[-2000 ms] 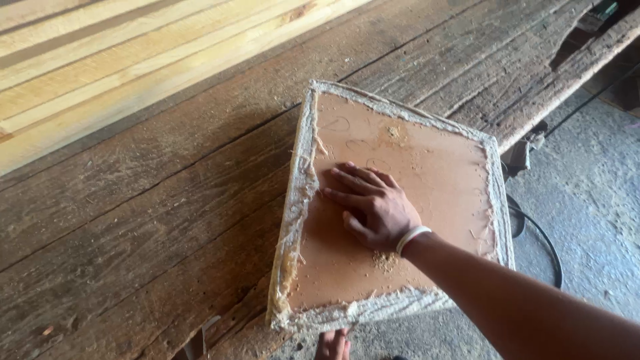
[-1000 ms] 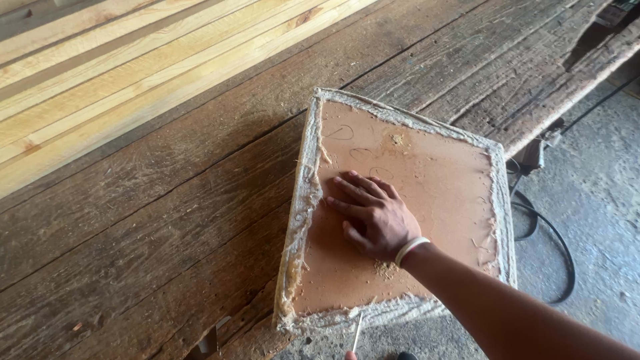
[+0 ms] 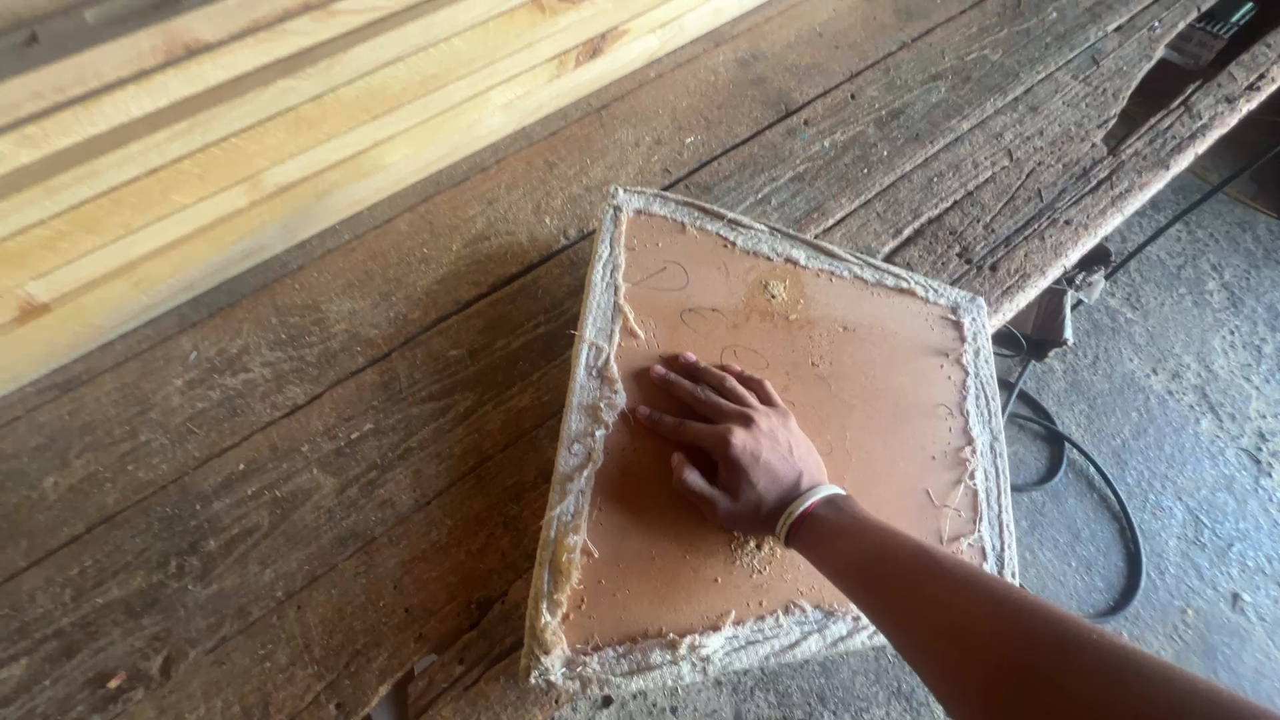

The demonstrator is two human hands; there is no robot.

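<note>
A four-sided board panel [image 3: 870,400], with ragged whitish fabric [image 3: 590,440] wrapped over its edges, lies with its brown face up on the weathered plank bench [image 3: 400,420], overhanging the front edge. My right hand [image 3: 745,450], with a pale band at the wrist, rests palm down on the panel, left of its middle. The fingers are a little apart and hold nothing. Small heaps of sawdust [image 3: 757,553] and dark curved pencil-like marks [image 3: 745,357] show on the face. My left hand is out of view.
Long pale timber strips [image 3: 300,150] lie along the back left of the bench. A black cable [image 3: 1130,540] loops over the concrete floor [image 3: 1190,400] at the right, below a clamp-like metal part [image 3: 1050,320] at the bench's edge.
My left hand, earlier at the bottom edge by the panel's near side, has gone from view; a thin pale object stood beside it one second ago. My right hand stays on the panel.
</note>
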